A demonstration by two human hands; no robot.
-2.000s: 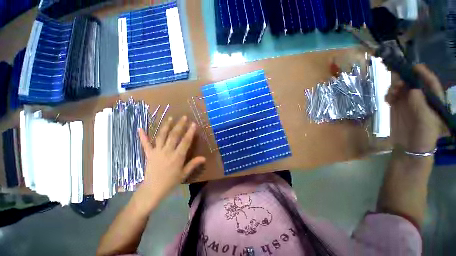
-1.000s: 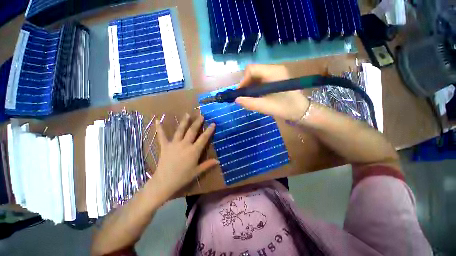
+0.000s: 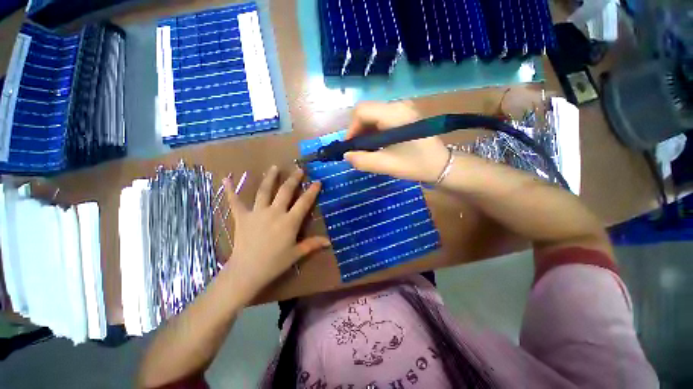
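A blue solar cell (image 3: 380, 220) with pale parallel lines lies flat on the table in front of me. My right hand (image 3: 395, 144) holds a black soldering iron (image 3: 380, 140) above the cell's upper part, its tip at the cell's upper left edge. My left hand (image 3: 270, 224) lies palm down with fingers spread, left of the cell, its fingertips near the cell's left edge. Whether a hair-thin ribbon piece lies under its fingertips cannot be told.
Silvery ribbon (image 3: 182, 235) and white strips (image 3: 53, 262) lie left. A ribbon heap (image 3: 517, 148) and white strips (image 3: 566, 144) lie right. Cells with white bands (image 3: 209, 76) lie behind left, dark cell stacks (image 3: 441, 30) behind. A black stand (image 3: 581, 87) and grey housing (image 3: 646, 99) are upper right.
My right hand has come from the far right to the cell with the soldering iron. My left hand has moved closer to the cell's left edge. Since a second ago both have shifted only slightly.
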